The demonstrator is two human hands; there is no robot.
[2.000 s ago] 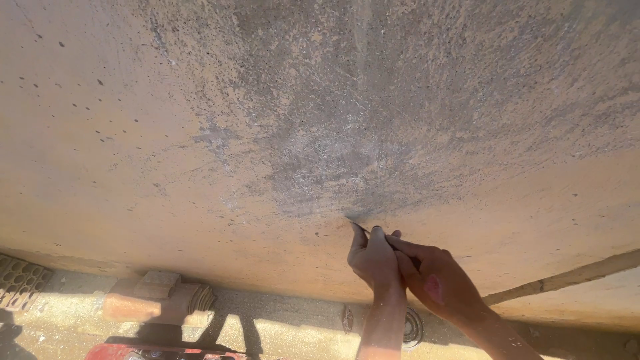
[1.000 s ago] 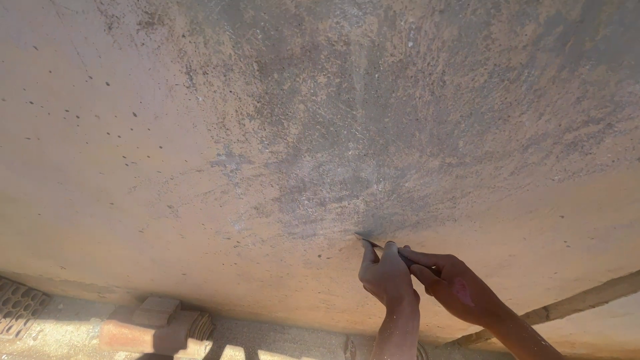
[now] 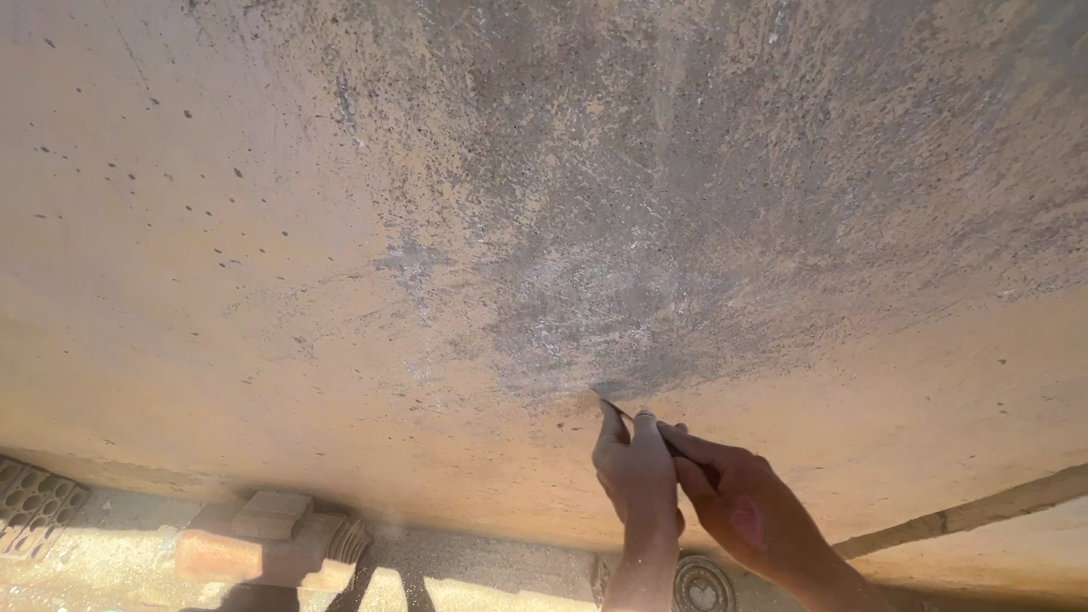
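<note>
Both my hands are together at the lower middle of the view, against a tan wall (image 3: 476, 459) with a broad grey, worn patch (image 3: 612, 314). A thin scraper-like hand tool (image 3: 623, 411) runs between them, its tip touching the lower edge of the patch. My left hand (image 3: 639, 472) grips it near the tip. Behind it, my right hand (image 3: 738, 493) is closed around the dark handle, with a pinkish mark on its back. The exact shape of the blade is hidden by the fingers.
Along the foot of the wall lie a brick with round holes (image 3: 38, 510), stacked clay blocks (image 3: 272, 514) and a round piece with ring patterns (image 3: 704, 585). A brown ledge (image 3: 977, 510) slants across the lower right. Shadows fall on the sunlit ground.
The tool and both hands have stayed together at the patch's lower edge, with small shifts. The red object at the bottom left two seconds ago is out of view.
</note>
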